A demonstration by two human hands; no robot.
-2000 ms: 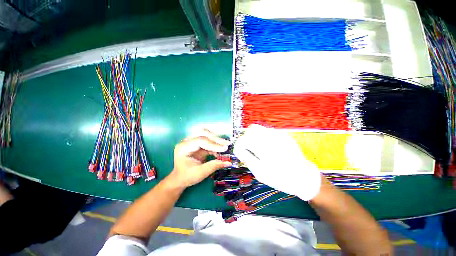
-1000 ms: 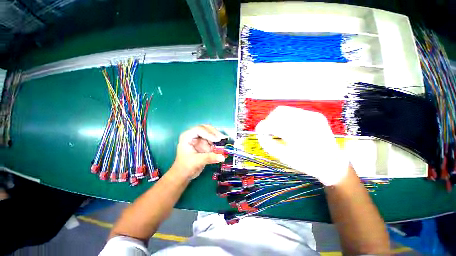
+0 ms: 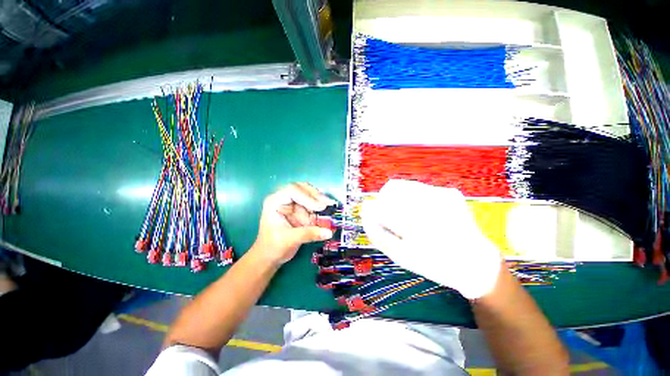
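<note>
My bare left hand holds a small red and black connector housing between thumb and fingers, at the tray's lower left corner. My right hand, in a white glove, is just right of the housing over the yellow wires. Its fingertips are closed near the housing; whether they pinch a wire is too bright and blurred to tell. Wires from the held housing run under the glove. Part-filled harnesses lie in a pile below both hands, housings at the left, wires trailing right.
The cream wire tray holds blue, white, red and black wires. A fanned harness bundle lies left on the green bench. More harnesses lie right of the tray. A metal upright stands behind.
Since one second ago my right hand has moved left and slightly down, toward the housing, uncovering more red wires. My left hand has stayed nearly still with the housing.
</note>
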